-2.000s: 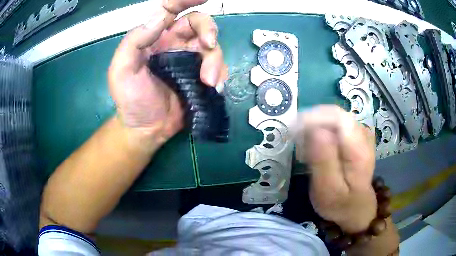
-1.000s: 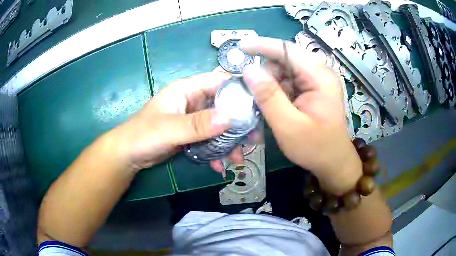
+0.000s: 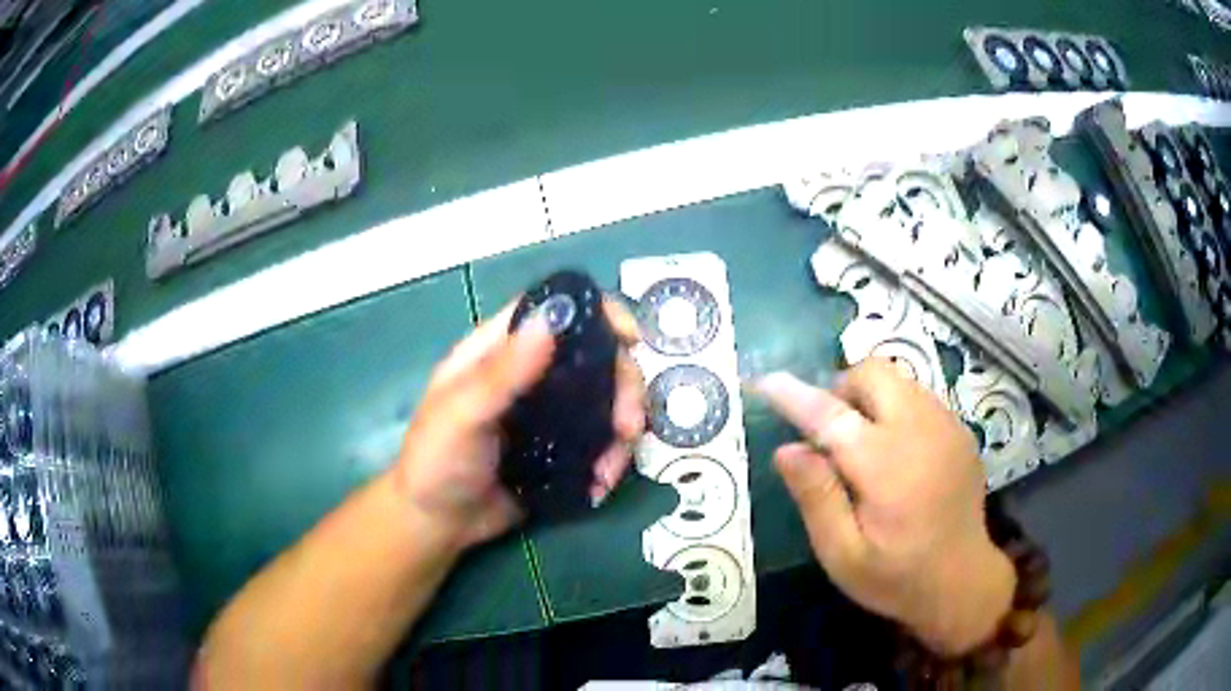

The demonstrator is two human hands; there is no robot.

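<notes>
My left hand (image 3: pixel 466 439) grips a stack of black discs (image 3: pixel 554 419), its thumb near a small pale centre at the top. Just right of it, a silver four-seat bracket (image 3: pixel 736 446) lies upright in view on the green mat. Its two upper seats hold black perforated rings (image 3: pixel 679 319); its two lower seats show bare metal. My right hand (image 3: pixel 891 486) is to the right of the bracket, index finger extended toward it and thumb apart, holding nothing visible. A brown bead bracelet is on the right wrist.
A pile of overlapping brackets (image 3: pixel 945 297) lies to the right. A pale rail (image 3: pixel 608 196) crosses behind the mat (image 3: pixel 297 419). Beyond it lie a scalloped bracket (image 3: pixel 257 203) and several filled brackets (image 3: pixel 304 54). Clear ribbed stacked trays (image 3: pixel 115 500) stand at left.
The hands have moved apart from over the bracket. The left hand holds the disc stack beside it; the right is at its right side. The view now shows more bench beyond the rail.
</notes>
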